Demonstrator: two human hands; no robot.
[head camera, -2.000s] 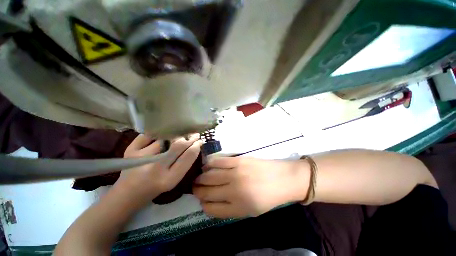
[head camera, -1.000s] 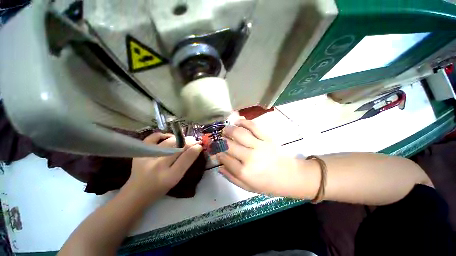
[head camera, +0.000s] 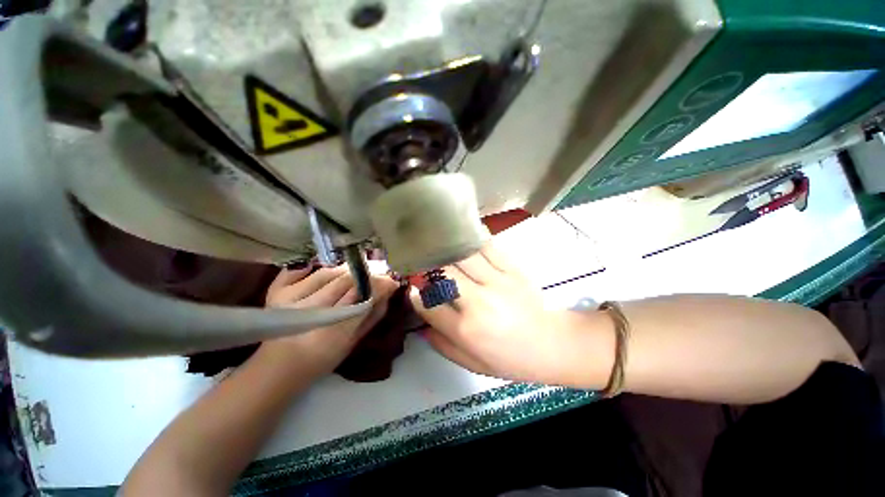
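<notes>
Dark brown cloth (head camera: 374, 354) lies under and between my hands on the white machine table. My left hand (head camera: 325, 301) presses flat on the cloth left of the needle area, with its fingertips near the presser foot. My right hand (head camera: 495, 315) is at the right of the foot, its fingers reaching behind the black ribbed knob (head camera: 440, 292) and partly hidden by the machine head. A small orange-red piece (head camera: 415, 281) shows between my hands. The needle and what my right fingertips touch are hidden.
The cream machine head (head camera: 543, 58) and its curved guard (head camera: 194, 330) cover the upper left. A green control panel (head camera: 679, 126) is at upper right. Black and red snips (head camera: 767, 202) lie on the table at right. A red piece (head camera: 507, 220) lies behind the head. The table has a green front edge (head camera: 427, 423).
My right hand moved up from the cloth's near side to beside the foot, and its fingers have since reached further behind the knob. The orange-red piece at the foot is now mostly covered. The view shifted.
</notes>
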